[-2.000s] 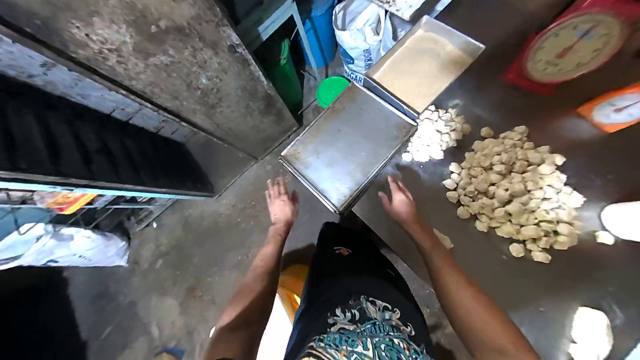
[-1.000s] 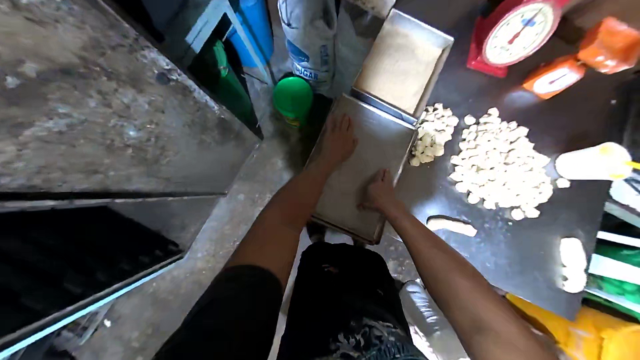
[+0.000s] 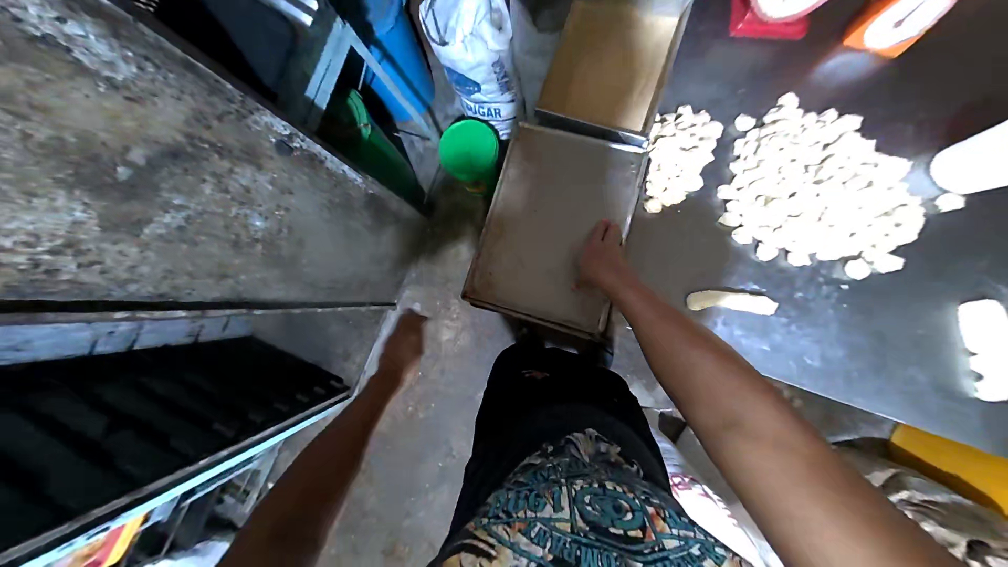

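A flat metal baking tray [image 3: 551, 213] lies in front of me, its far edge against a second tray [image 3: 606, 63] with a pale layer in it. My right hand [image 3: 602, 256] rests on the near tray's right side, fingers curled; whether it grips the rim cannot be told. Left of the tray, over the floor, my left hand [image 3: 405, 339] is blurred and holds nothing visible, its fingers unclear. Small pale dough pieces make a small heap [image 3: 681, 157] beside the trays and a larger heap [image 3: 823, 185] to the right. A dough strip [image 3: 732, 302] lies nearer me.
A red scale [image 3: 768, 20] and an orange scale [image 3: 898, 24] stand on the dark table [image 3: 835, 339]. A green-lidded container [image 3: 468, 150] and a white sugar sack [image 3: 476, 59] are behind the tray's left side. A rough wall-like slab [image 3: 197, 173] stands at left.
One second ago both hands were on the near tray; my left hand has since moved off it to the left. My right hand is still at the tray's right side.
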